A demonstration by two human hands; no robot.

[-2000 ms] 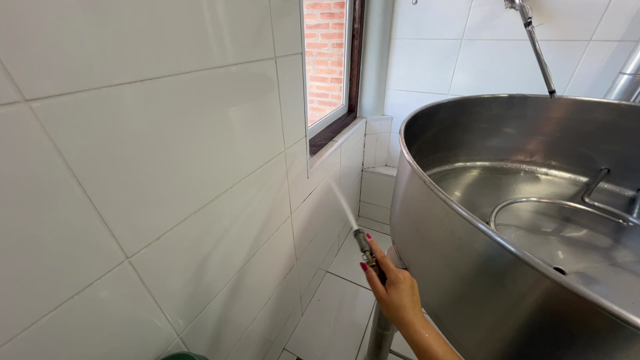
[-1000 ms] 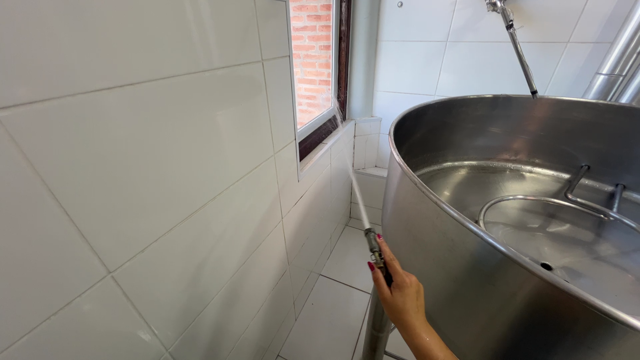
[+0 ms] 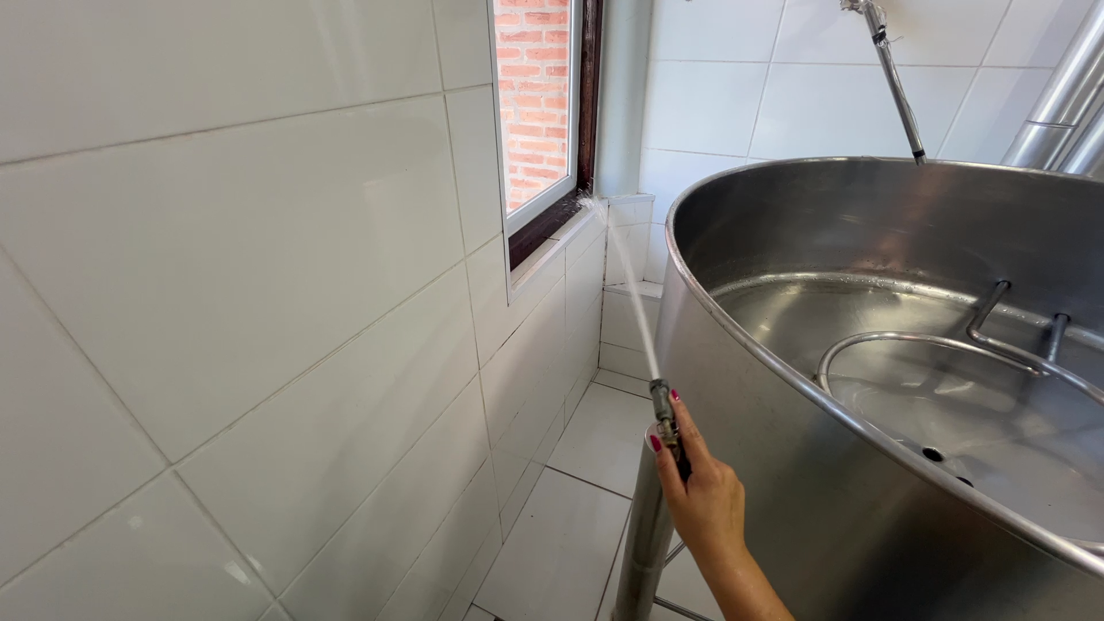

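My right hand (image 3: 709,496) is closed around a metal hose spray nozzle (image 3: 662,410), beside the outer wall of a large round stainless steel vat (image 3: 742,388). A jet of water (image 3: 636,297) leaves the nozzle upward and away, and splashes at the far lower corner of the window's dark frame (image 3: 552,222). The hose itself is hidden behind the hand and arm. My left hand is out of view.
White tiled wall (image 3: 302,259) runs along the left. Inside the vat lies a bent metal tube (image 3: 923,336); a metal pipe (image 3: 897,82) reaches down to its far rim. A metal leg (image 3: 647,535) stands on the white tiled floor (image 3: 556,535).
The water jet, a short spray toward the tiled wall two seconds ago, now reaches the window's lower corner. The right hand keeps its hold on the nozzle.
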